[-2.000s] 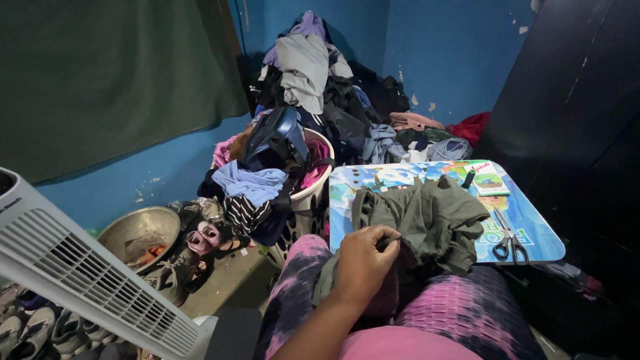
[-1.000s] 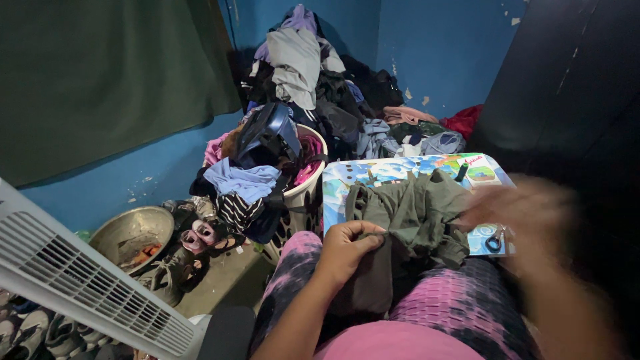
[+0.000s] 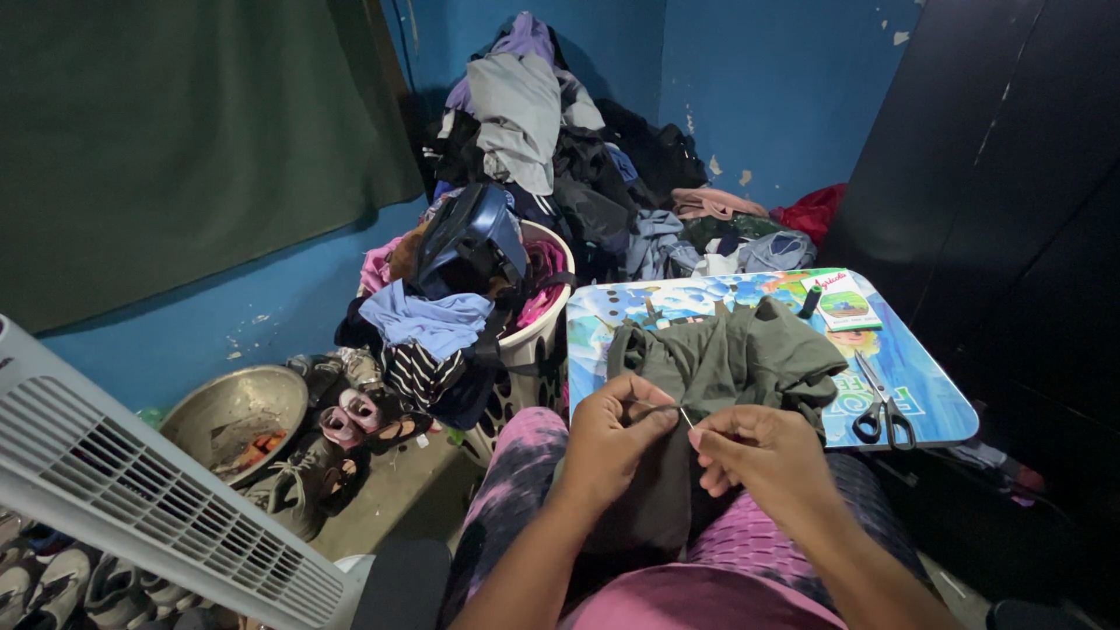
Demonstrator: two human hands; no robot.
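Olive-green fabric (image 3: pixel 731 354) lies bunched on a small printed table (image 3: pixel 936 398) and hangs down over my lap. My left hand (image 3: pixel 619 433) pinches an edge of this fabric between thumb and forefinger. Just right of it, my right hand (image 3: pixel 757 455) holds a thin sewing needle (image 3: pixel 686 418) between thumb and fingertips, its tip close to the pinched edge. Whether the needle is in the cloth, and any thread on it, I cannot tell. Black-handled scissors (image 3: pixel 882 407) rest partly open on the table's right side. Behind them are a dark thread spool (image 3: pixel 811 302) and a printed card (image 3: pixel 840 300).
A full laundry basket (image 3: pixel 560 311) stands left of the table, with a tall clothes pile (image 3: pixel 516 114) behind. At lower left are a white tower fan (image 3: pixel 166 490), a metal basin (image 3: pixel 236 420) and several shoes (image 3: pixel 293 490). A dark panel (image 3: pixel 989 219) rises at the right.
My right hand, out of view two seconds ago and blurred over the table's right side one second ago, has come in beside my left hand. The needle now shows between them.
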